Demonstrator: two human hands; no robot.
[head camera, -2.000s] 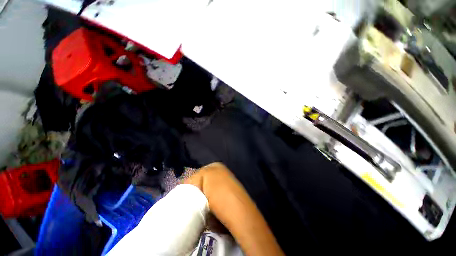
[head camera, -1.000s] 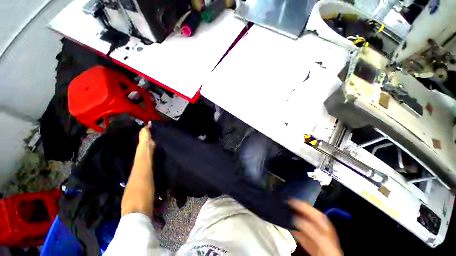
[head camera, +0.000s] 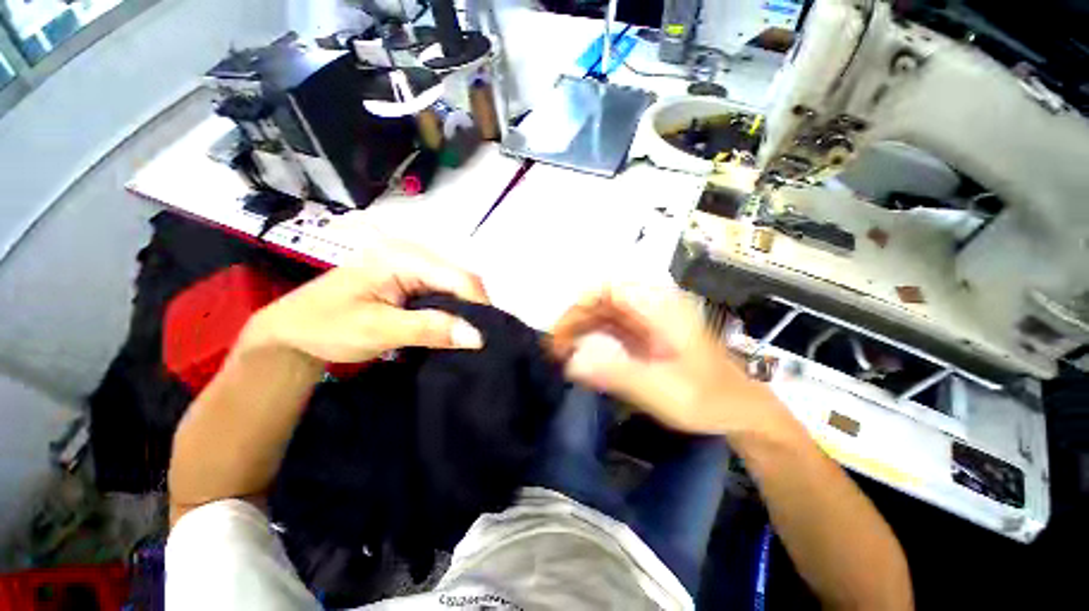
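A dark garment (head camera: 460, 406) hangs in front of me over my lap, its upper edge raised at the front edge of the white table. My left hand (head camera: 388, 313) grips its top edge, thumb over the cloth. My right hand (head camera: 627, 352) is at the right end of that edge, fingers curled and slightly blurred; the cloth touches its fingertips. The cream sewing machine (head camera: 824, 155) stands to the right, with no garment seen under its foot.
A red stool (head camera: 221, 322) stands at left below the white table (head camera: 561, 239). A black box-like device (head camera: 317, 125), thread cones, a shiny metal plate (head camera: 582, 123) and a round white container (head camera: 705, 134) are on the table. Another red stool (head camera: 66, 587) is at lower left.
The view has lifted toward the machine. The garment, stretched between my spread hands a second ago, is now bunched upright in front of me, with both hands closer together.
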